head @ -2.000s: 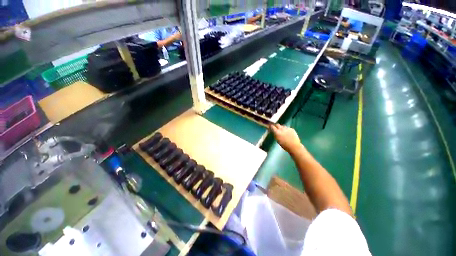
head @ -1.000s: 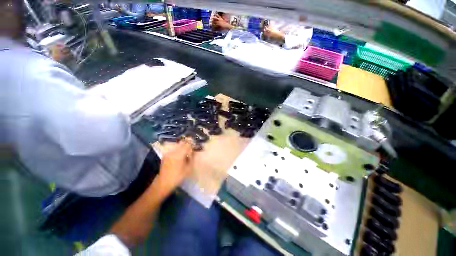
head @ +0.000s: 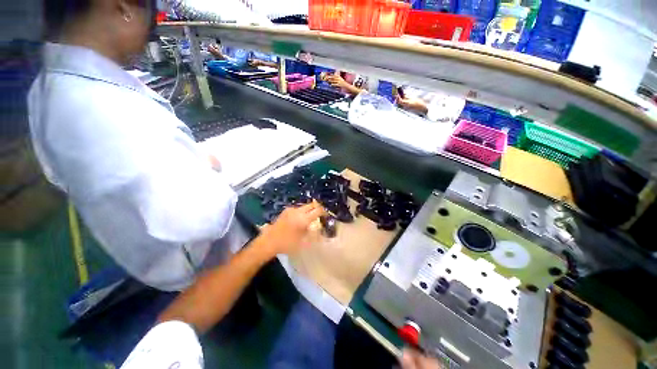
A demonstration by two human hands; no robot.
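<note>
Black moulded parts lie in a loose pile on a tan cardboard sheet. My left hand is at the pile's near edge, fingertips at a black part; whether they grip it is unclear. The silver metal fixture stands right of the sheet, with a yellow-green upper plate, a dark round opening and a white disc. Its nest has small raised grey blocks. My right hand is cut off by the bottom edge, beside the red knob; its grip cannot be seen.
A row of black parts lies on cardboard right of the fixture. A person in a light shirt is close on the left, beside stacked white sheets. A shelf with bins crosses above. Pink and green baskets stand behind.
The view has swung from the rows at right to the pile and fixture. My left hand has reached slightly farther into the pile. My right hand now shows at the bottom edge by the red knob.
</note>
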